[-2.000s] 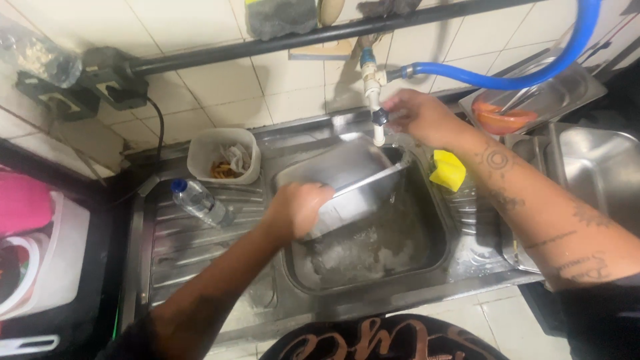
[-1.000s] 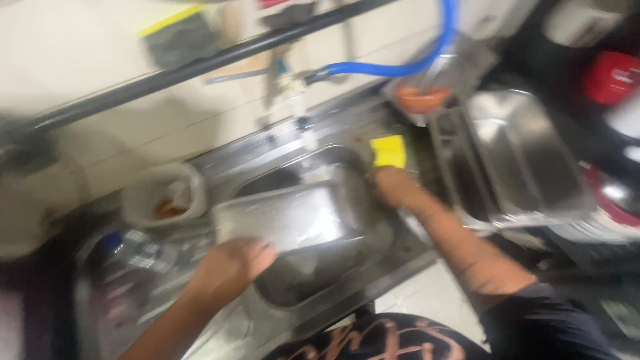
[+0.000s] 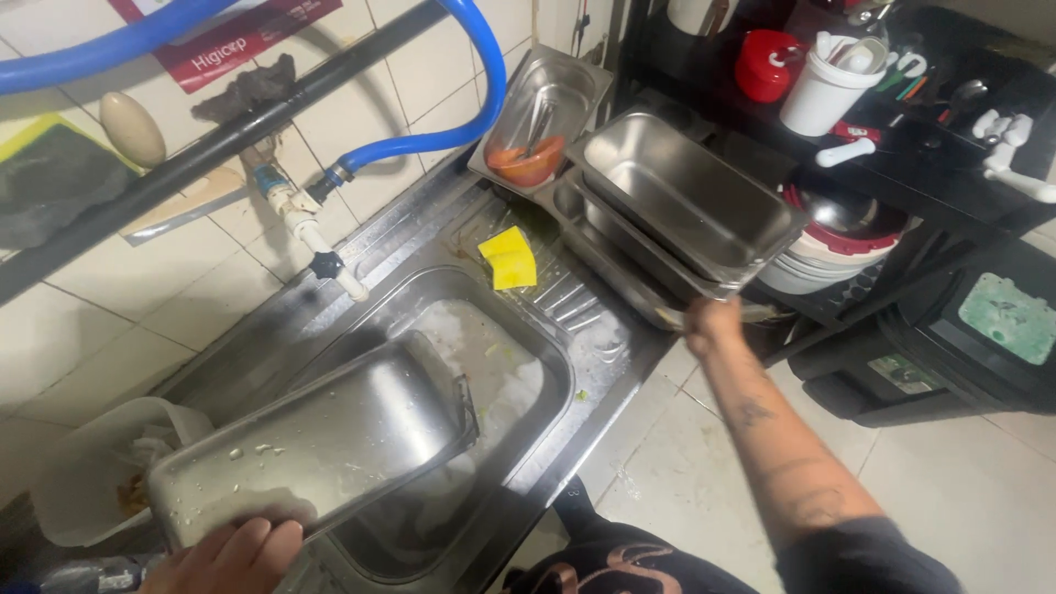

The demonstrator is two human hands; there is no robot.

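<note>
My left hand [image 3: 235, 557] holds a wet steel food pan [image 3: 330, 445], turned bottom side up, by its lower left edge. The pan hangs over the sink basin [image 3: 557, 384], where suds and cloudy water show. At the right, my right hand [image 3: 711, 323] is at the near corner of a stack of steel pans [image 3: 693, 194]; its fingertips are hard to make out. A yellow cleaning cloth or sponge [image 3: 510, 260] lies on the drainboard between basin and stack. The white faucet [image 3: 318, 243] points over the basin's back edge, with no water seen running.
A white plastic tub [image 3: 82, 495] with scraps stands at the left, beside a plastic bottle [image 3: 91, 573]. Behind the stack, a steel pan [image 3: 536, 91] holds an orange bowl [image 3: 528, 163]. A blue hose [image 3: 396, 148] loops above. Black shelving [image 3: 916, 190] with utensils and a black bin [image 3: 924, 355] stand right.
My right hand has gone from the faucet, past the yellow cloth, to the pan stack at the right. The pan in my left hand is tipped further over. The view has swung right.
</note>
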